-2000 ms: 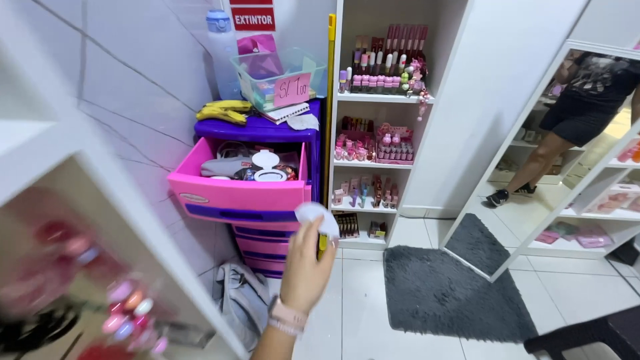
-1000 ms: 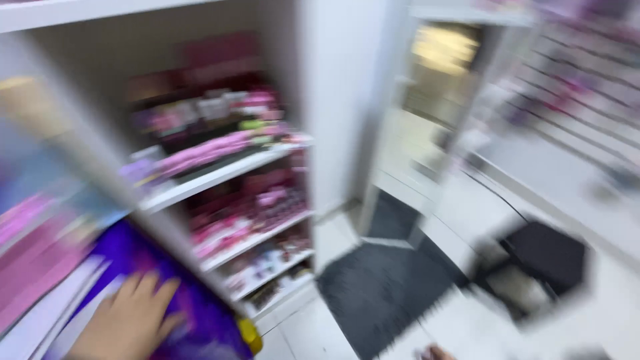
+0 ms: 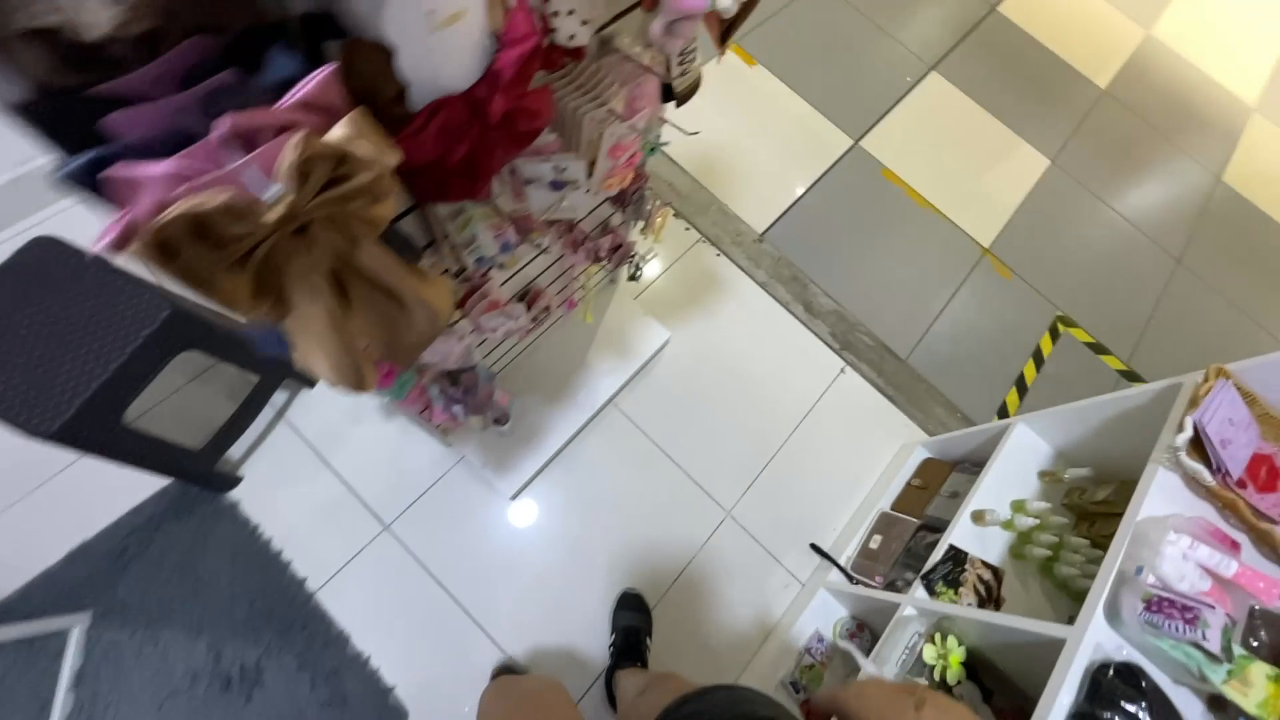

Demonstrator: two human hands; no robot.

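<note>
At the bottom edge of the head view a blurred piece of bare skin, likely my right hand (image 3: 890,697) or forearm, shows in front of the lower compartments of a white shelf unit (image 3: 1075,628). Its fingers cannot be made out, nor whether it holds anything. My left hand is out of the frame. Close to that skin lie small packaged items (image 3: 812,660) and a green artificial flower (image 3: 944,657). Wallets (image 3: 885,548) and several small green-and-white bottles (image 3: 1045,540) stand in the compartments above.
A rack of hair accessories (image 3: 530,300) with big satin bows (image 3: 300,240) stands upper left. Beside it are a dark plastic stool (image 3: 90,340) and a grey shaggy rug (image 3: 210,610). My black shoe (image 3: 630,625) is on white tiles. Yellow-black tape (image 3: 1043,360) marks the grey floor beyond.
The view has swung far away from the purple and pink drawers and narrow shelf. The hand on the purple surface one second ago is no longer seen there; the white item held earlier is out of sight.
</note>
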